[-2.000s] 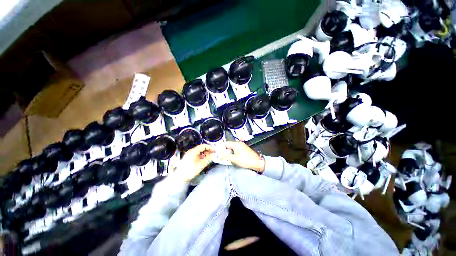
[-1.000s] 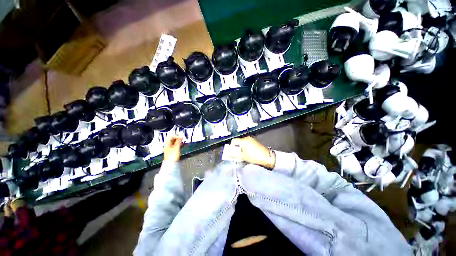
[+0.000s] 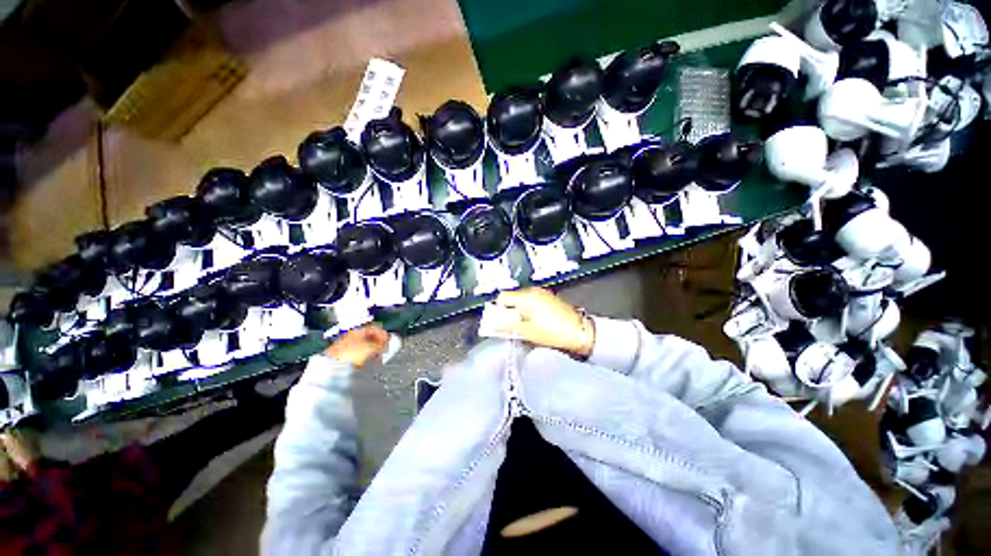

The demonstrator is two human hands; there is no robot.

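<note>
My right hand is near my lap, with a small white label sheet or backing strip between its fingers. My left hand is just off the bench's front edge, with a small white piece, perhaps a label, at its fingertips. Security cameras with black ball heads stand on white bases in two long rows; a front-row camera is just beyond my right hand. A back-row camera stands behind it. Black cables loop between the units.
A printed label sheet lies on the brown board behind the rows. A gridded tray or sheet is at the right end. Loose cameras are heaped at the right. A person's red-black checked sleeve is at the lower left.
My left hand has left the strip beside my right hand, reached to the front row, then drawn back down and left. My right hand still holds the strip. The view has shifted.
</note>
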